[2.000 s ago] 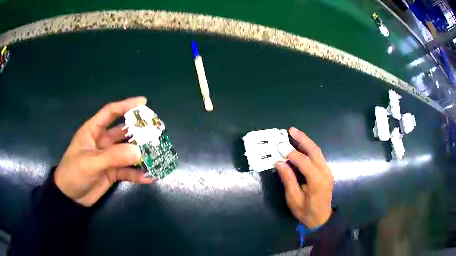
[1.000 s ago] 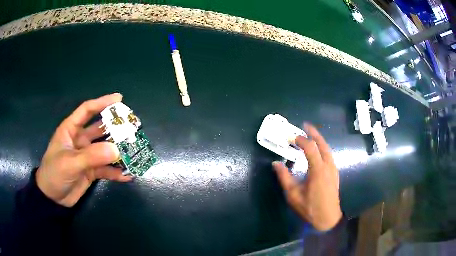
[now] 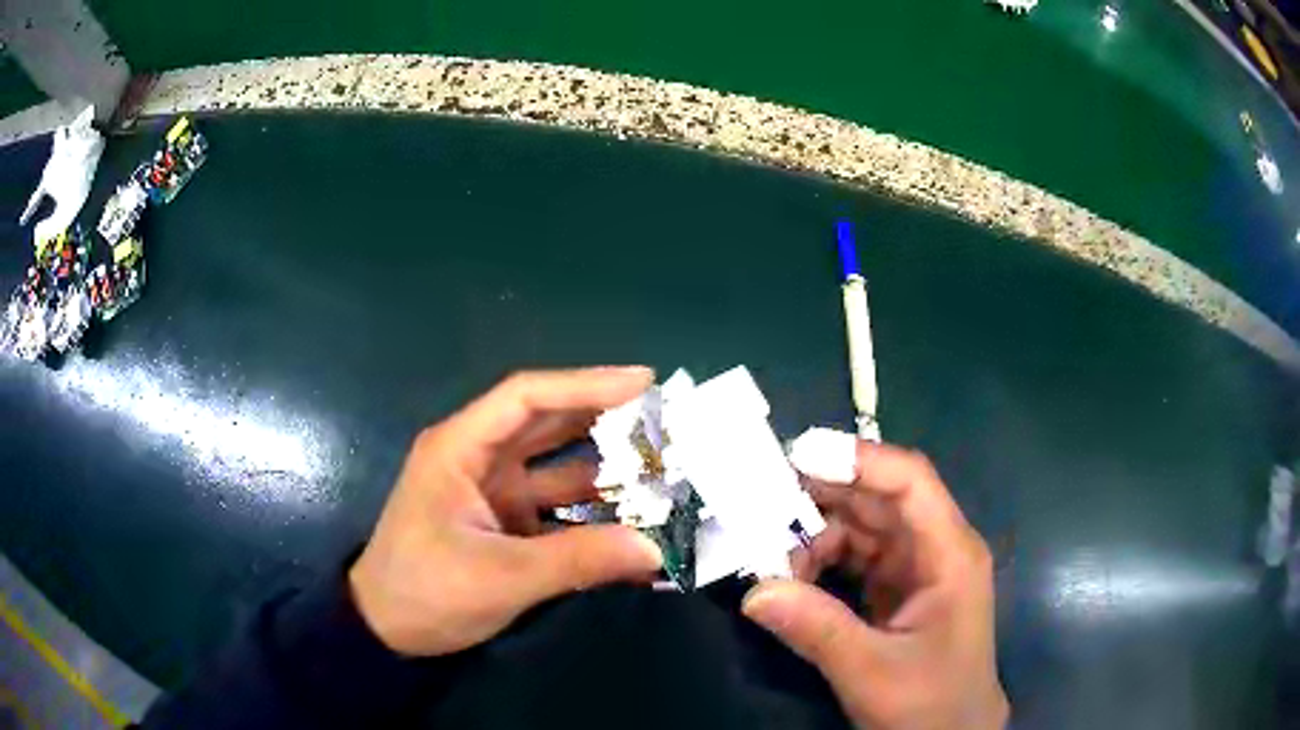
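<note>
My left hand (image 3: 499, 513) grips a white housing (image 3: 627, 454) with brass contacts. A small part of its green circuit board (image 3: 680, 539) shows below; the rest is hidden. My right hand (image 3: 891, 571) holds a blocky white plastic piece (image 3: 741, 464) against the housing and over part of the board. A white cover (image 3: 824, 454) sits on a right fingertip. The two parts touch in front of me, above the dark green bench.
A marker pen (image 3: 858, 342) with a blue end lies behind my right hand. Subassemblies (image 3: 121, 278) and a white glove (image 3: 69, 174) lie at the far left. A speckled edge (image 3: 613, 107) borders the green conveyor (image 3: 684, 36). A white part (image 3: 1280, 513) is at the right rim.
The view has turned left, bringing the left cluster into sight. My hands have come together; my right hand now holds a white piece against the housing in my left.
</note>
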